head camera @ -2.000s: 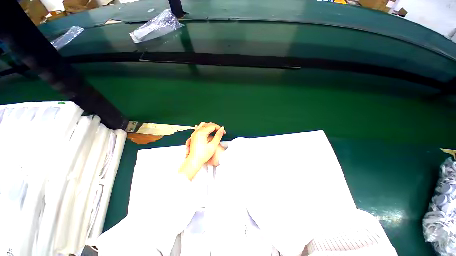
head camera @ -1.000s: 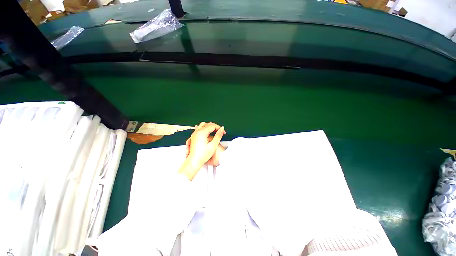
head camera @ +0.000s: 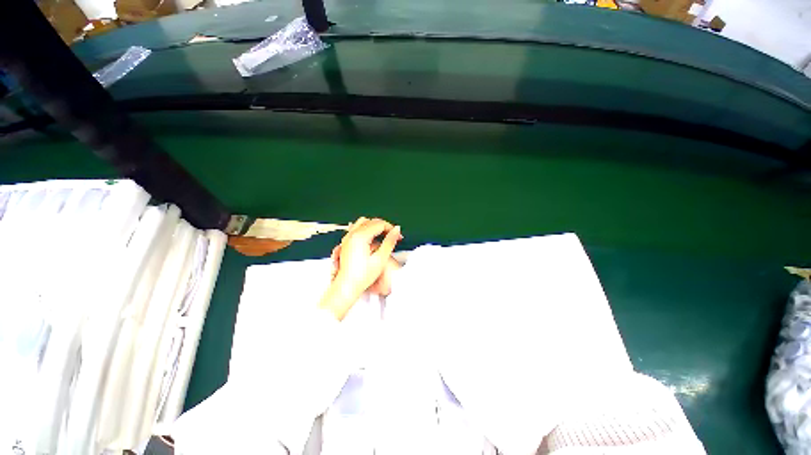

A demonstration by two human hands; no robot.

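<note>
My left hand (head camera: pixel 357 262) rests over the far edge of a white blister tray (head camera: pixel 507 311) in front of me. Its fingers are curled, with a small gap by the thumb and no clear object in it. Skin under and beside it may be part of my right hand, but the overlap hides which. The tray is overexposed, so its compartments do not show. White sleeves blend into it; a finely checked part of the right sleeve (head camera: pixel 614 435) shows at the bottom. Pale grey-blue patches lie between the sleeves at the bottom centre.
Stacked full trays (head camera: pixel 160 311) stand at the left beside a black post (head camera: pixel 116 142). Tan and brown scrap (head camera: pixel 285 231) lies by the post. A crumpled bag of whitish pieces (head camera: pixel 791 378) is at the right edge. Clear empty bags (head camera: pixel 280 49) lie on the green upper shelf.
The crumpled bag at the right edge has shifted slightly to the right and shows less. My visible hand and the tray stay in the same place.
</note>
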